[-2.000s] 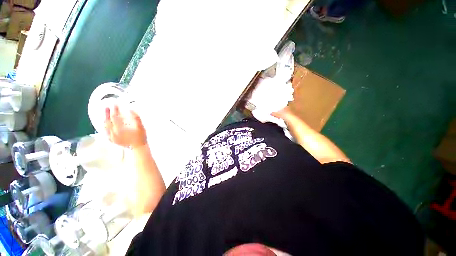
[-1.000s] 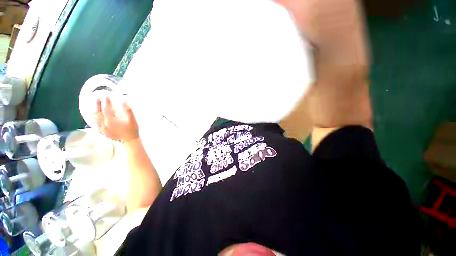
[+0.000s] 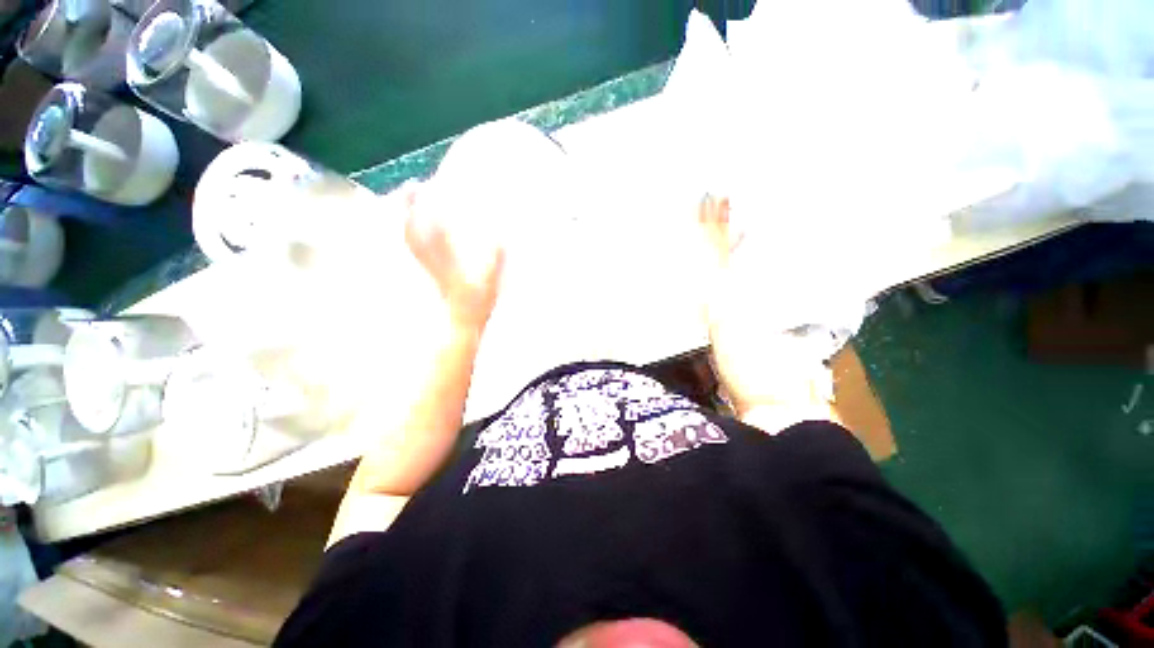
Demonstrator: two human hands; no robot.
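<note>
A round white unit (image 3: 504,167) is on the pale bench (image 3: 608,298), its outline partly lost in glare. My left hand (image 3: 456,263) holds the near left side of this unit, fingers up its side and thumb nearer me. My right hand (image 3: 719,253) is over the bench to the right, beside bright white material (image 3: 835,139) with pointed corners, likely bags. Glare hides its fingers and whether it grips anything.
Several clear-and-white units (image 3: 228,76) stand at the left, on the bench and beyond it. The green conveyor (image 3: 468,63) runs past the far edge. Translucent bags (image 3: 1076,114) lie at the right end. Cartons (image 3: 867,399) are below the bench.
The view has turned, showing more of the bench's right end. My right hand has come from the carton side, past a large white blur, to over the bench. My left hand stays at the unit.
</note>
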